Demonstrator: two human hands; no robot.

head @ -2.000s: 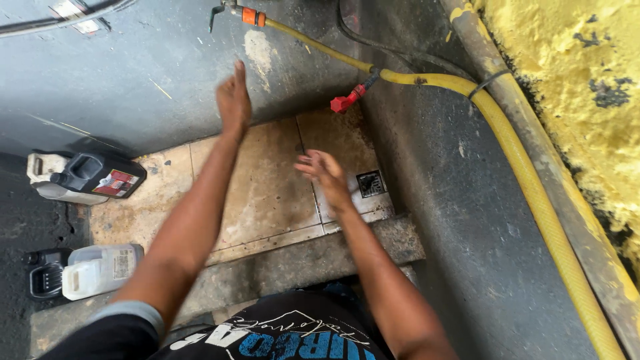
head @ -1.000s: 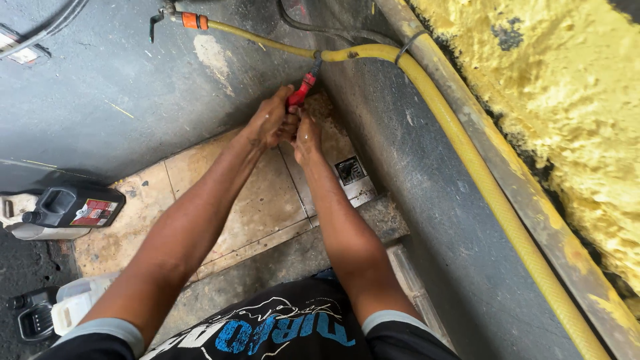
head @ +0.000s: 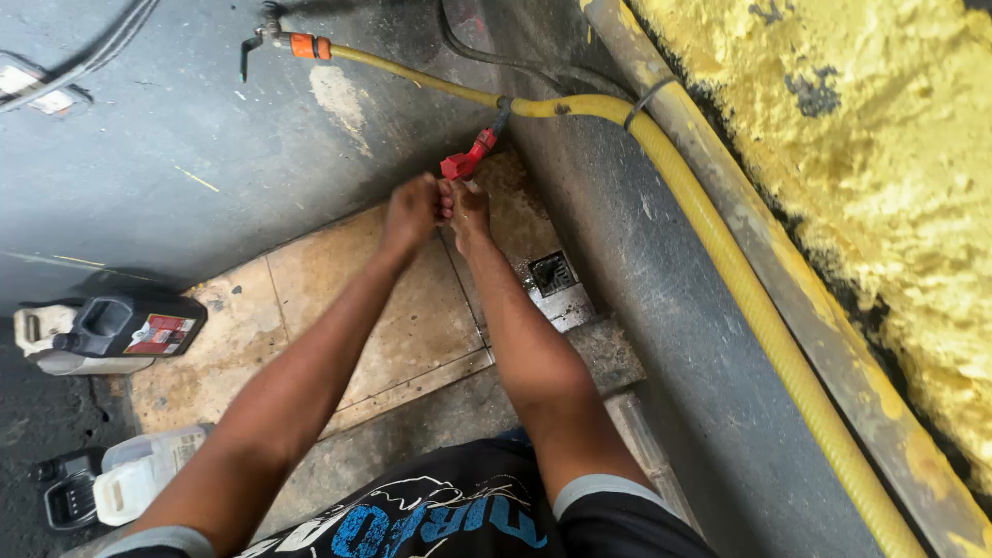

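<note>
Both my hands meet just below a red plastic valve [head: 463, 163] that hangs from the yellow hose [head: 597, 106]. My left hand [head: 415, 209] has its fingers curled against my right hand [head: 468, 208], whose upper edge is at the valve's lower end. Whether either hand grips the valve cannot be told. Below the hands lie stained beige tiles [head: 372, 318] with wet patches, and a square floor drain [head: 553, 273] sits right of my right forearm.
A metal tap [head: 269, 31] with an orange connector [head: 310, 46] is on the grey wall. Plastic jugs, one black [head: 139, 325] and one whitish [head: 128, 488], stand at left. A pipe [head: 744, 209] runs along the right wall; a concrete ledge [head: 434, 411] edges the tiles.
Two seconds ago my hands were apart in the air; one second ago they were together at the red valve. Now they are just below it, and more of the valve shows.
</note>
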